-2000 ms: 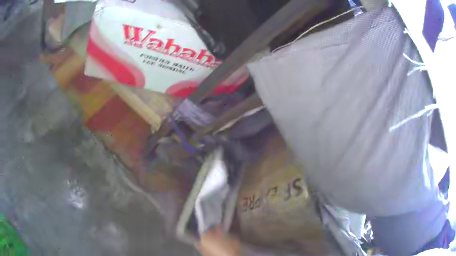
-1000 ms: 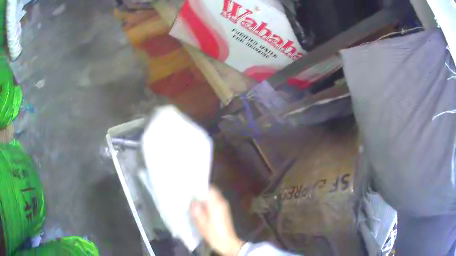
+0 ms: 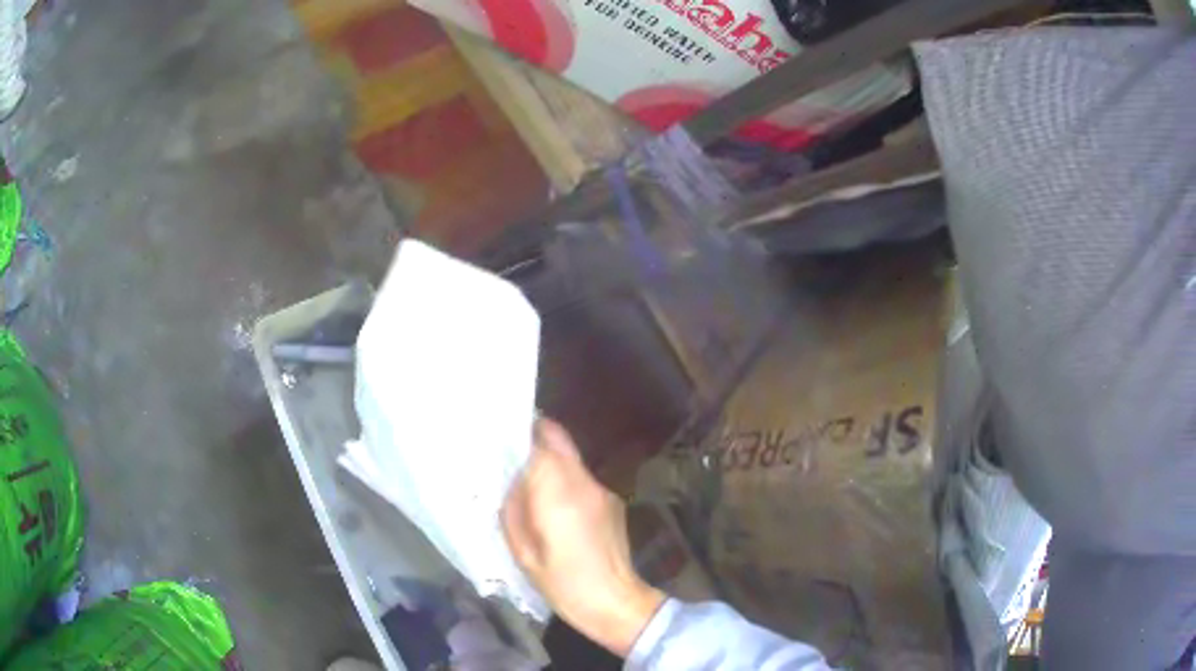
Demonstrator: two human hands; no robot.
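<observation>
My right hand is shut on the right side of a white cloth or paper bundle. The bundle is folded and overexposed, with loose layers along its lower left edge. It is over a long pale tray on the floor, hiding much of the inside. A light rod lies at the tray's upper end, and dark and pale crumpled pieces lie at its lower end. Whether the bundle touches the tray cannot be told. My left hand is not identifiable; a small pale patch at the bottom edge is unclear.
A brown SF Express carton is right of my hand. Grey fabric hangs at the right. A white-red carton and a dark bar are at the top. Green sacks lie left on the concrete floor. Orange-patterned sheeting lies behind the tray.
The white bundle lay inside the tray two seconds ago and is now lifted in my right hand. The view has shifted, bringing green sacks into the left side and moving the white-red carton up.
</observation>
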